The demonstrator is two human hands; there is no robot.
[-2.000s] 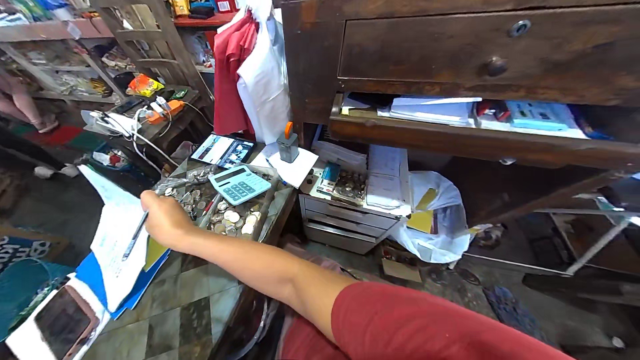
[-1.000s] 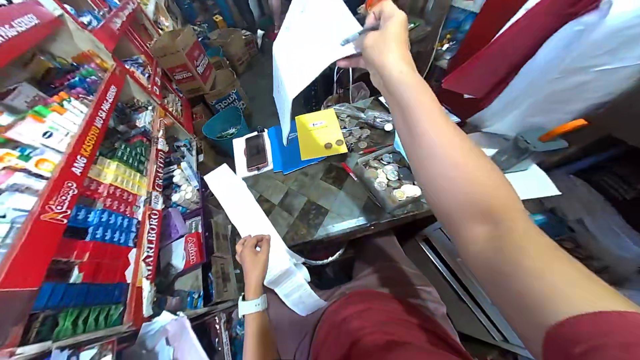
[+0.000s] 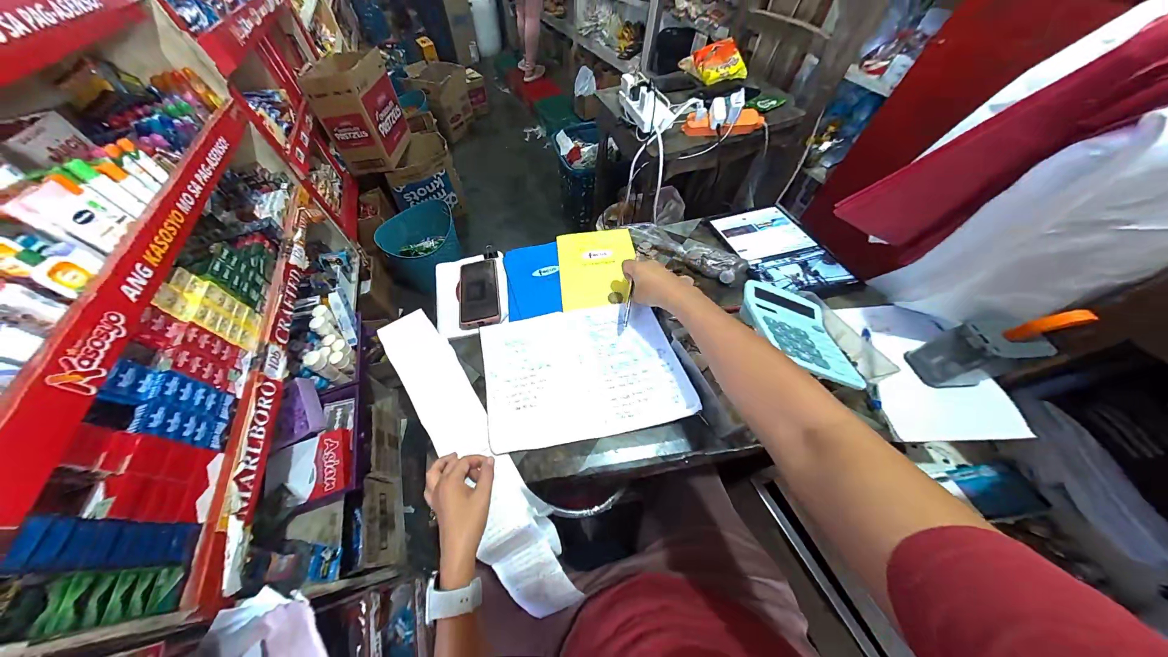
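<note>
An open notebook (image 3: 584, 379) with handwriting lies flat on the tabletop. At its upper right, my right hand (image 3: 655, 285) holds a pen (image 3: 626, 308) over the page. My left hand (image 3: 461, 484) rests with curled fingers on a long white paper strip (image 3: 433, 388), which runs down from the table toward my lap; whether the fingers pinch it, I cannot tell. Behind the notebook lie a yellow booklet (image 3: 593, 265) and a blue booklet (image 3: 532, 283). A smartphone (image 3: 479, 292) sits on white paper beside them. A light blue calculator (image 3: 801, 335) is right of my right hand.
Shelves of packaged goods (image 3: 164, 365) line the left. Cardboard boxes (image 3: 351, 109) and a teal bin (image 3: 418, 235) stand behind the table. At right are a tablet (image 3: 783, 248), a stamp with an orange handle (image 3: 1049, 326) and white paper (image 3: 926, 374). A person's legs (image 3: 529, 36) show far back.
The notebook, raised in my right hand one second ago, now lies flat on the table. My right hand has come down to its page with the pen. The view has swung strongly since the oldest frame.
</note>
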